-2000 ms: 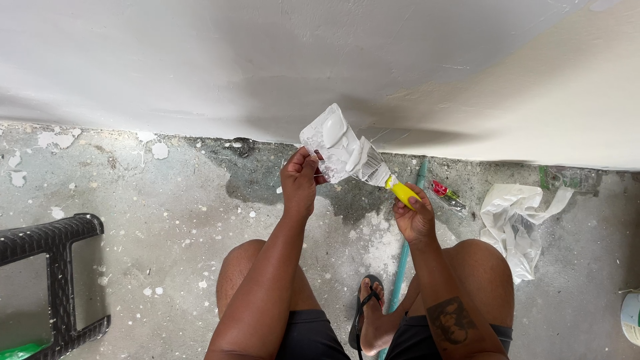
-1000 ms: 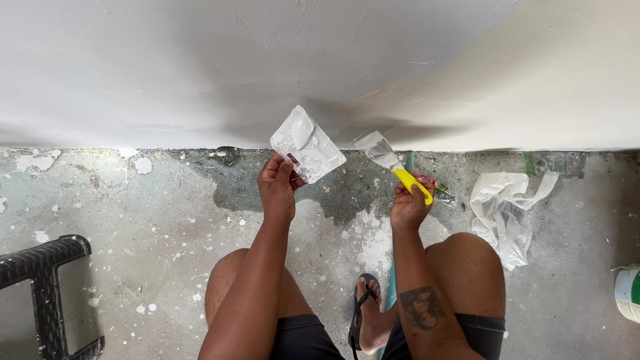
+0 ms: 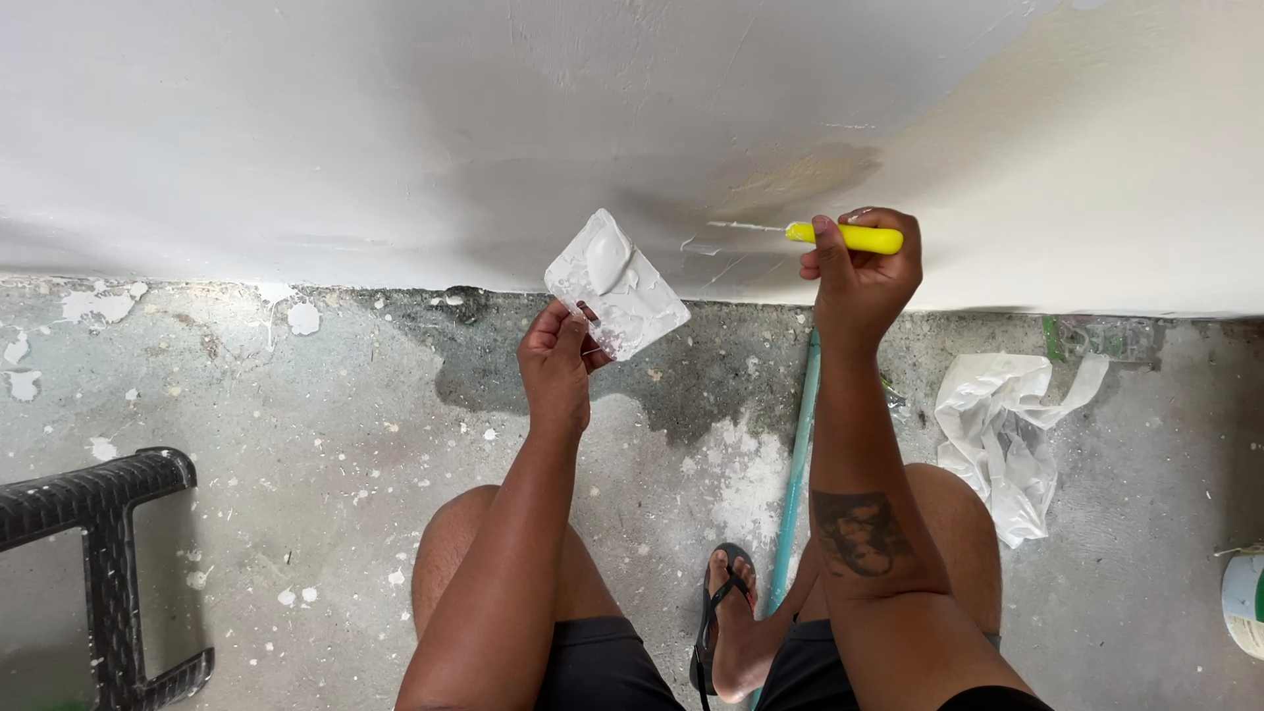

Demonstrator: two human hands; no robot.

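My left hand (image 3: pixel 563 351) grips a flat white square plate (image 3: pixel 647 314) by its lower left edge, in front of the base of the wall. A thick mound of white filler paste (image 3: pixel 608 259) lies on the plate, with thinner smears around it. My right hand (image 3: pixel 869 267) holds a putty knife by its yellow handle (image 3: pixel 861 238), up against the lower wall (image 3: pixel 592 118). The knife's blade (image 3: pixel 748 226) shows edge-on, pointing left, close to or on the wall beside a damp-looking tan patch (image 3: pixel 795 183).
A crumpled white plastic bag (image 3: pixel 992 415) lies on the paint-spotted concrete floor (image 3: pixel 326 553) at right. A teal pole (image 3: pixel 795 484) runs beside my sandalled foot (image 3: pixel 733 622). A black plastic frame (image 3: pixel 114 563) stands at left, and a white bucket (image 3: pixel 1242 597) at the far right edge.
The knife touched the plate at first; it has since moved away to the right and up to the wall. More of the mound of paste on the plate is uncovered.
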